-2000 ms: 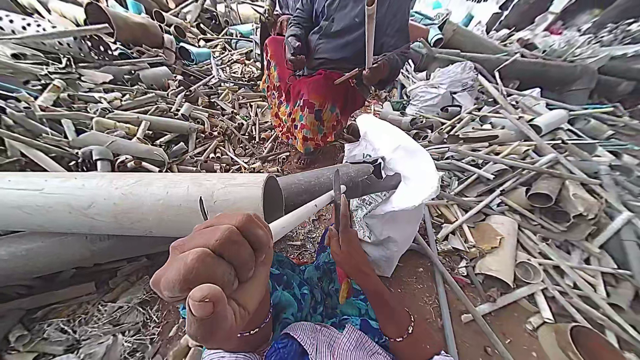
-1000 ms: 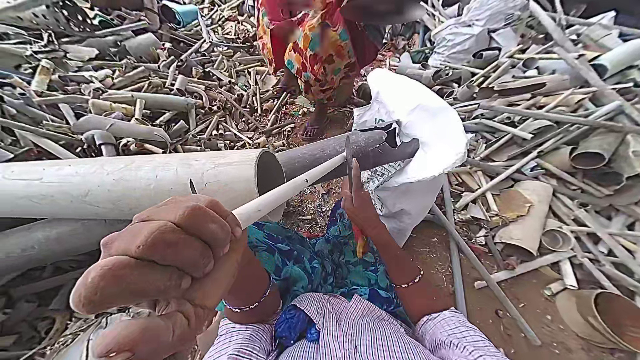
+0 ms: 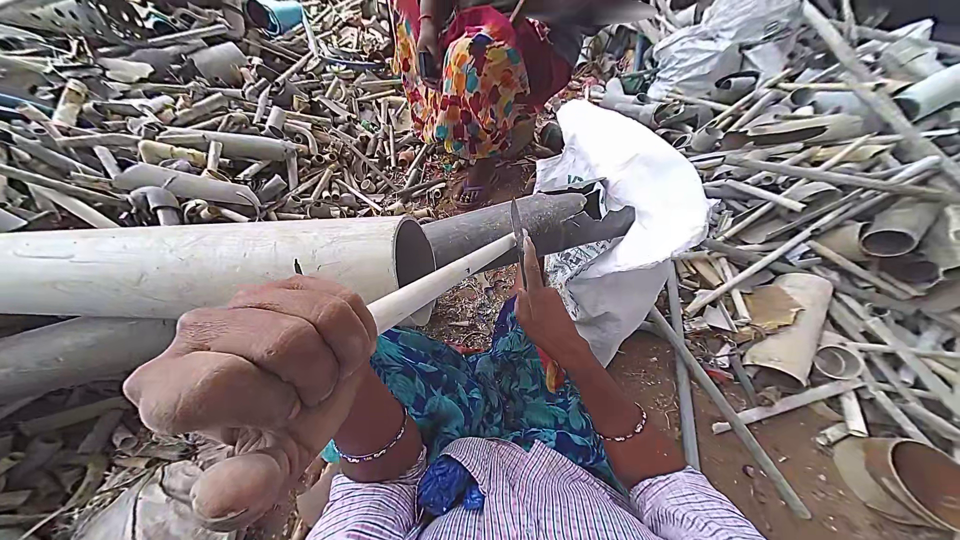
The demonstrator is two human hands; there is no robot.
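My left hand (image 3: pixel 262 367), large at the lower left, is closed around a thin white plastic pipe (image 3: pixel 442 281) that slants up to the right. My right hand (image 3: pixel 544 311) grips a flat, dark metal blade (image 3: pixel 517 232) held upright, with a finger along it. The pipe's far end meets or nearly meets the blade; contact is not clear. Behind them, a dark grey pipe (image 3: pixel 502 223) with a jagged end reaches into the mouth of a white woven sack (image 3: pixel 637 195). A wide pale pipe (image 3: pixel 187 262) lies to the left, its open end beside the grey one.
A person in a patterned skirt (image 3: pixel 480 90) is in front of me, beyond the pipes. Heaps of scrap plastic pipe (image 3: pixel 210 142) spread on the left and right. Long thin pipes (image 3: pixel 727 412) lie on the bare soil at the right, near a wide cut pipe (image 3: pixel 892 472).
The view has tilted down since the oldest frame. My left hand with the thin pipe, raised near the wide pipe's end before, now appears farther left. Both hands keep their hold.
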